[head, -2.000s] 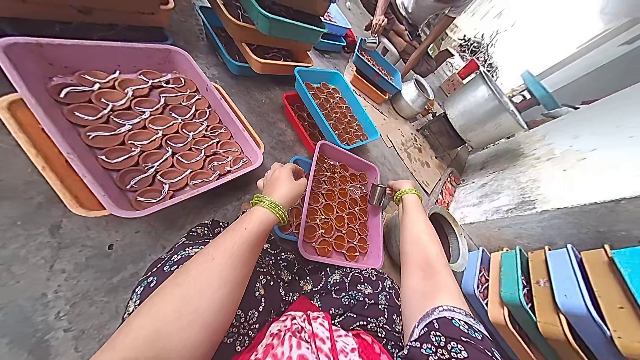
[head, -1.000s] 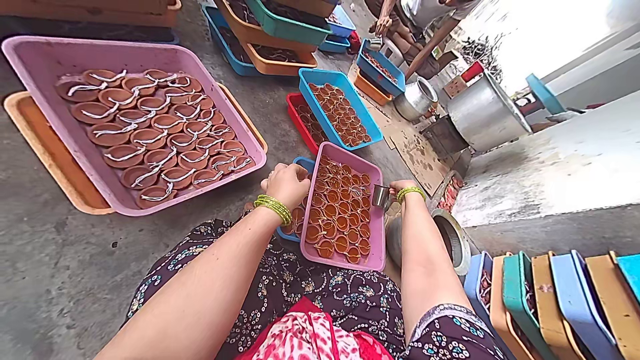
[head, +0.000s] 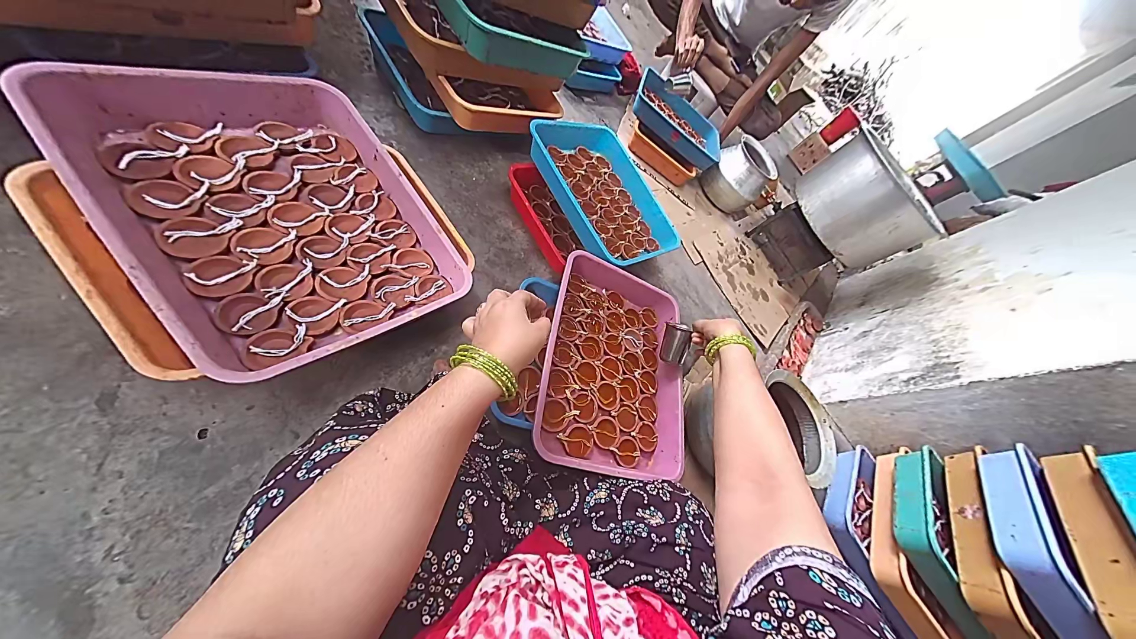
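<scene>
A pink plastic tray [head: 672, 444] of small clay lamps filled with amber-brown liquid lies before my lap, on top of a blue tray [head: 512, 417] that also holds clay lamps. My left hand [head: 508, 330] is at its left rim with the fingers curled; whether they grip anything is hidden. My right hand [head: 717, 333] holds a small metal cup [head: 675, 343] over the tray's right edge. On the left, a larger pink tray [head: 390, 169] carries clay lamps with white cotton wicks, above an orange tray [head: 106, 284].
Ahead are a blue tray [head: 550, 133] and a red tray [head: 522, 191] of lamps. Stacked trays [head: 524, 53] stand beyond. A round metal vessel [head: 803, 426] is beside my right forearm. A large metal pot [head: 865, 200] and a person [head: 754, 53] are farther off; more trays [head: 967, 524] stand lower right.
</scene>
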